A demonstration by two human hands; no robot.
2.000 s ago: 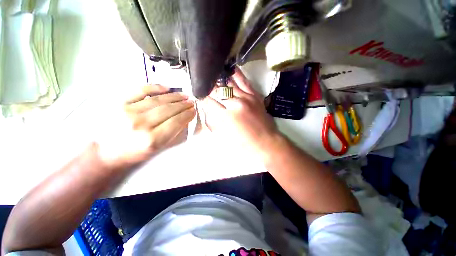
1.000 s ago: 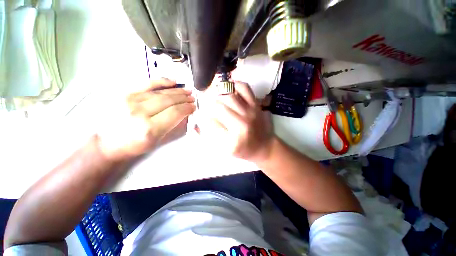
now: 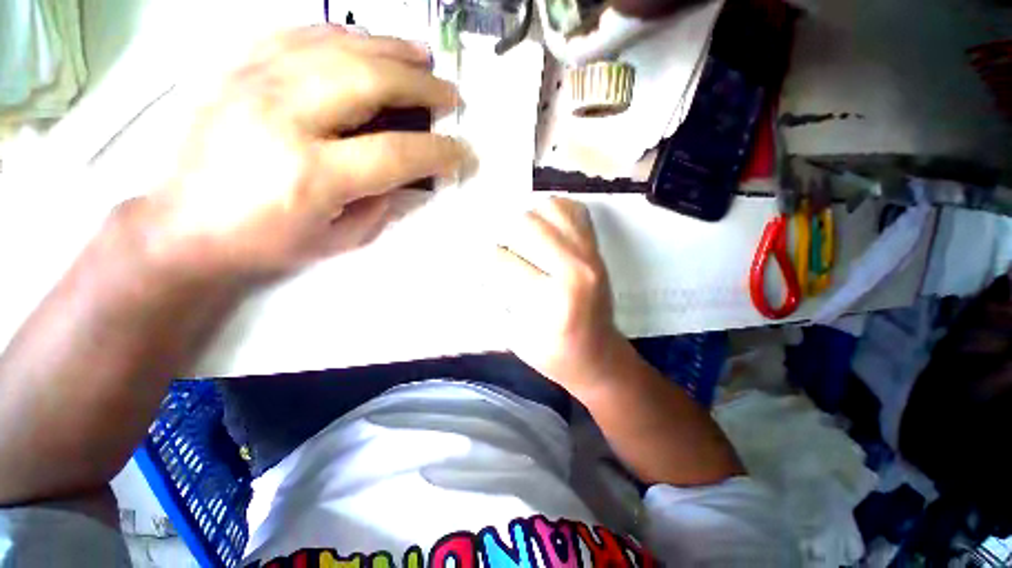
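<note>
A white fabric piece (image 3: 499, 117) lies under the presser foot (image 3: 488, 17) at the top centre and runs toward me; its near end is lost in glare. My left hand (image 3: 300, 144) is palm down left of it, fingers spread, with fingertips touching its left edge. My right hand (image 3: 560, 283) is curled at its near end, near the table's front edge, and appears to pinch it. The exact grip is washed out. The needle cannot be made out.
A ribbed knob (image 3: 601, 89) is right of the fabric. A black phone (image 3: 716, 122) lies farther right, then red-handled scissors (image 3: 775, 266) and yellow handles (image 3: 816, 250). Layered cloth (image 3: 39, 61) is at the far left. A blue basket (image 3: 194, 455) is beside my lap.
The view has shifted closer and lower, so most of the machine head has left the frame. My right hand has moved back toward me from the needle area. The white fabric shows more clearly.
</note>
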